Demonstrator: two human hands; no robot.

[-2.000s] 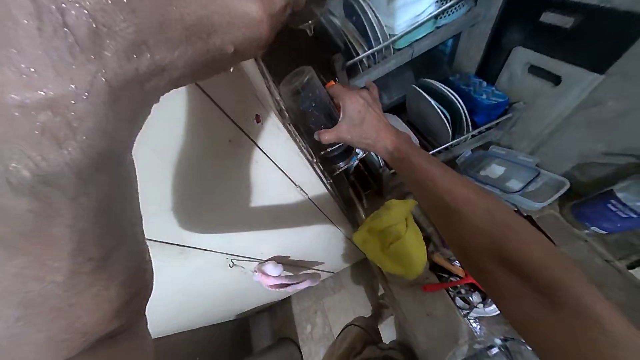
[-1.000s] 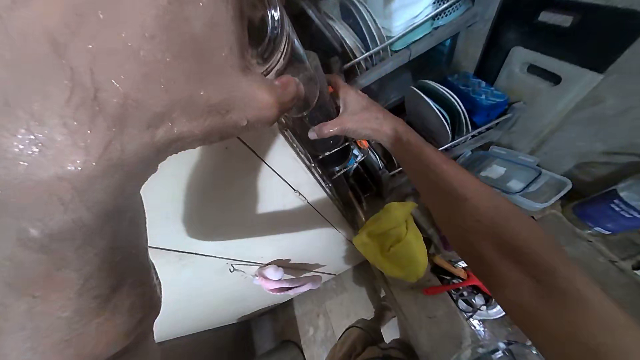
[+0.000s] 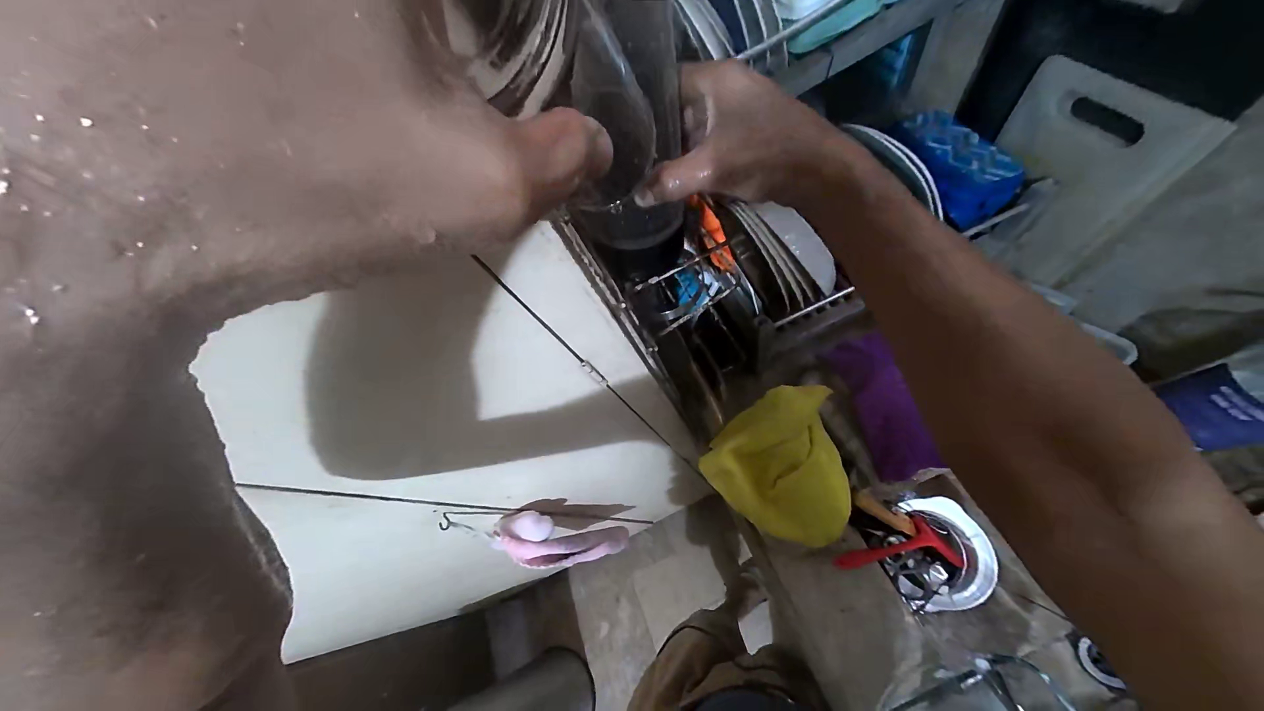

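Observation:
My left hand (image 3: 533, 163), wet at the wrist and forearm, is at the top middle with its thumb against a clear container (image 3: 614, 89). From the right, my right hand (image 3: 736, 133) reaches in, its thumb and fingertips at the right side of a tall clear container with a dark base (image 3: 632, 222). Whether the two clear shapes are separate vessels cannot be made out. Plates (image 3: 775, 252) stand in the wire dish rack (image 3: 815, 308) just below my right hand. The left fingers are mostly hidden.
A yellow cloth (image 3: 780, 466) hangs at the counter's edge. Beside it are a red-handled peeler (image 3: 904, 548) and a white bowl of utensils (image 3: 978, 568). White cabinet panels (image 3: 395, 563) carry a hanging pink item (image 3: 558, 543). A white cutting board (image 3: 1111, 148) leans at the upper right.
My left hand has come down toward my right hand, bringing a clear container that shows in it one second ago. My right hand remains by the rack.

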